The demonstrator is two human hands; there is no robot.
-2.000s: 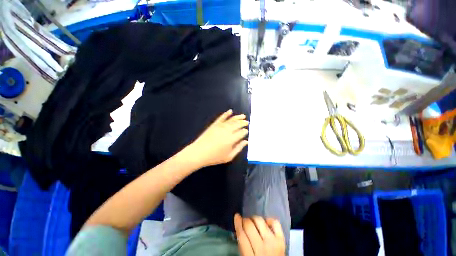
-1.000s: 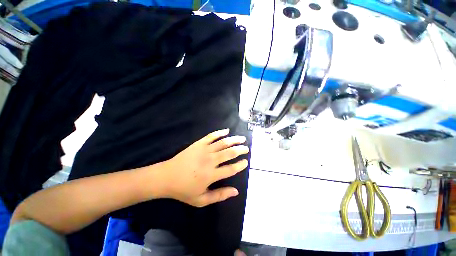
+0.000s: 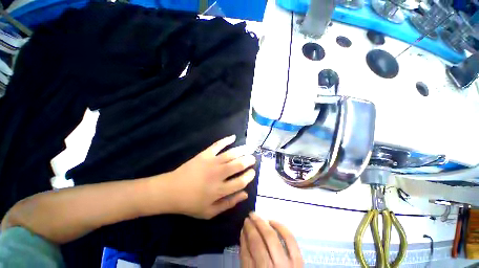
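Observation:
Black cloth (image 3: 157, 120) covers the left of the table, its right border running just left of the machine's needle area (image 3: 262, 153). My left hand (image 3: 215, 180) lies flat on the cloth near that border, palm down, fingers a little spread and pointing toward the needle area. My right hand (image 3: 269, 243) is at the bottom, cut off by the frame edge. Its fingers are close together, with a fingertip at the cloth's right border; the thumb is hidden, so a pinch cannot be confirmed. The white machine head has a shiny curved metal arm (image 3: 354, 141).
Gold-handled scissors (image 3: 379, 235) lie right of my right hand, their blade tips hidden behind machine parts. A graduated strip (image 3: 336, 254) runs along the front. A dark thread (image 3: 341, 205) crosses the table. An orange-red stick (image 3: 458, 230) lies at the far right.
The view has shifted closer to the machine head since the earliest frame. My left hand stays spread on the cloth near its border. My right hand has come up from below to the cloth border.

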